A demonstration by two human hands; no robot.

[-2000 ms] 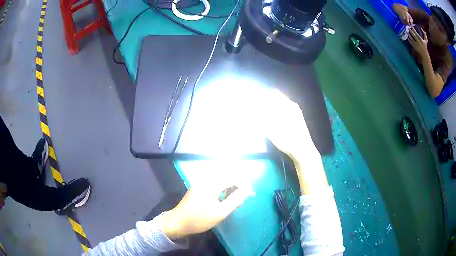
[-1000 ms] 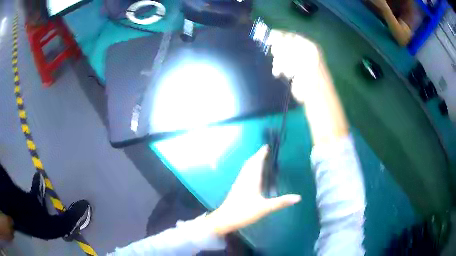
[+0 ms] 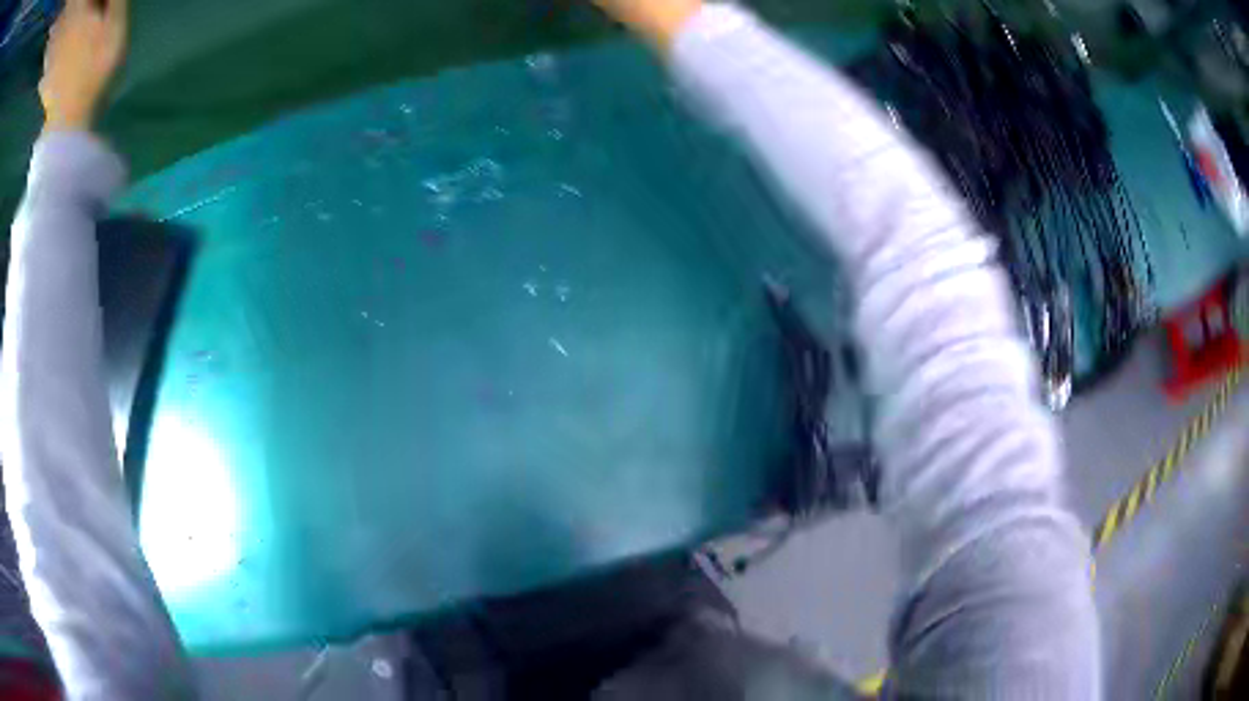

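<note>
My left hand (image 3: 85, 62) is at the top left, small and blurred, over the dark green belt. Whether it holds anything cannot be told. My right hand (image 3: 655, 14) is cut off by the top edge; only a part near the wrist shows, and its fingers are hidden. A large tangled black cable pile (image 3: 1020, 164) lies at the upper right, beyond my right sleeve. More black cables (image 3: 808, 390) lie left of that sleeve, near the bench edge, blurred.
The teal bench mat (image 3: 452, 411) spans the middle, with clear scraps (image 3: 466, 185) on it. The black base plate (image 3: 137, 295) shows beside my left sleeve, with glare below. The green belt (image 3: 356, 62) curves across the top. A red stool (image 3: 1205, 342) and yellow-black floor tape (image 3: 1164, 473) are at right.
The view has swung right, from the microscope base to the bench and cable pile. My left hand has left the cable bundle near the base plate. Both hands now appear at the top of the picture.
</note>
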